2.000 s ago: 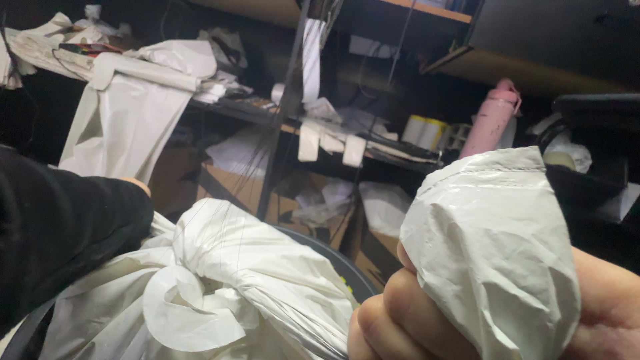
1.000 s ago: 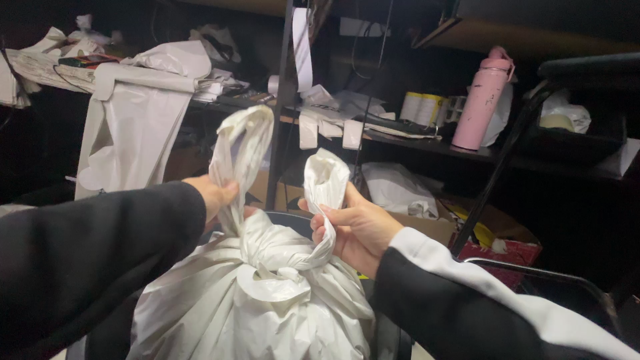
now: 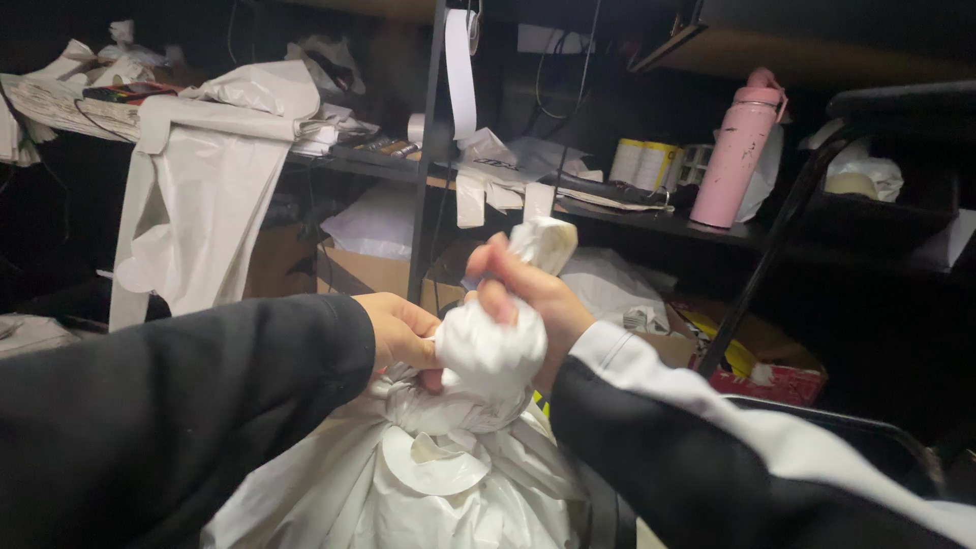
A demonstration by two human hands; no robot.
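Note:
A full white plastic bag (image 3: 473, 503) fills the bottom middle, its gathered neck twisted together below my hands. My left hand (image 3: 400, 335) pinches the white plastic at the left of the neck. Around the bag's other handle end, my right hand (image 3: 534, 305) is closed, and a loop of it sticks out above the fingers. A bunched, blurred part of the handles lies between both hands. Some of my fingertips are hidden behind the plastic.
White bags (image 3: 206, 191) hang over the left shelf. A pink bottle (image 3: 738, 149) and cans (image 3: 644, 162) stand on the right shelf. Cardboard boxes (image 3: 374, 271) sit below. A black metal frame (image 3: 778, 229) rises at the right.
A second ago my hands were apart, each holding up a handle loop; now they are close together over the neck, the handles crossed or bunched between them. The view has swung since the oldest frame.

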